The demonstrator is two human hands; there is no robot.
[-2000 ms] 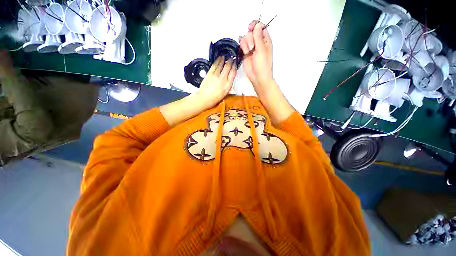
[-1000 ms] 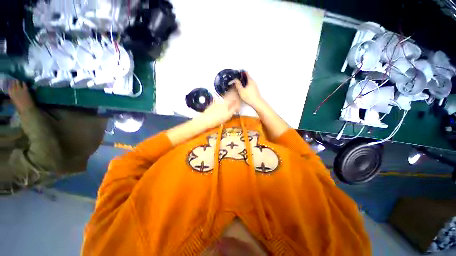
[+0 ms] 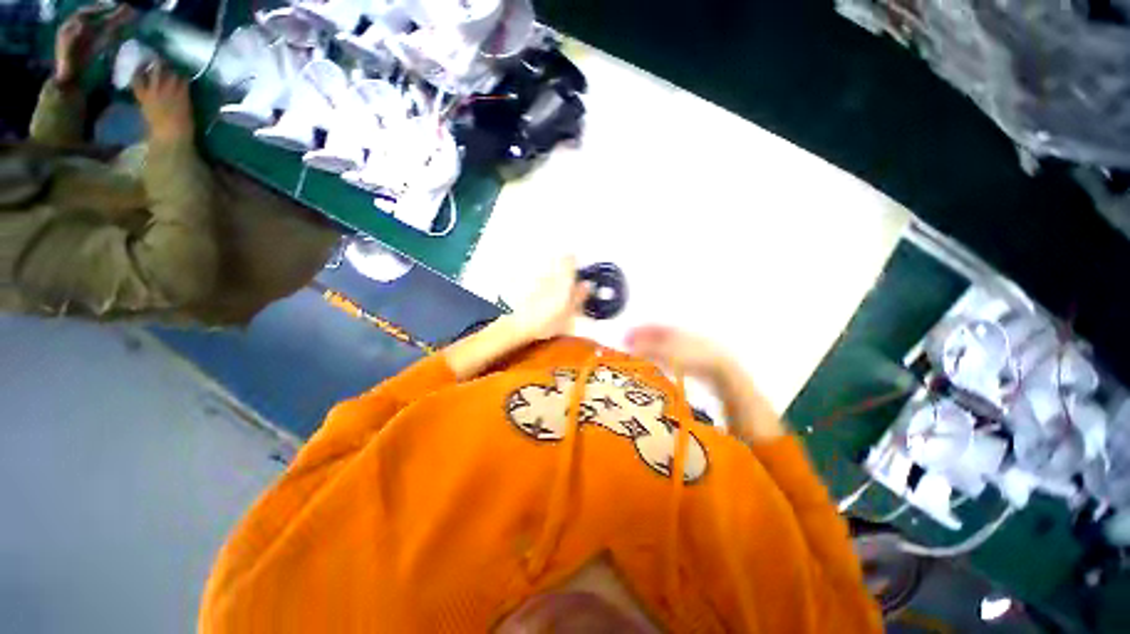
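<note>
A small black round part (image 3: 604, 291) with a bright centre is over the lower part of the white sheet (image 3: 694, 186). My left hand (image 3: 548, 301) is at its left side, with the fingers on its edge. My right hand (image 3: 675, 352) is blurred, low in front of the orange top and to the right of the part, apart from it. Whether its fingers hold anything cannot be told. Something small and dark shows beside my right wrist, too unclear to name.
White housings (image 3: 397, 143) with black housings (image 3: 533, 112) stand at upper left. More white housings (image 3: 967, 427) with red leads stand at right on the green bench (image 3: 812, 384). A person's arms (image 3: 174, 161) are at left. Clear plastic (image 3: 1029, 74) lies at upper right.
The view has turned, so the sheet and bench now slant. My hands have parted; the left is at one black round part, the right is off to its right. The larger black part is no longer clearly visible.
</note>
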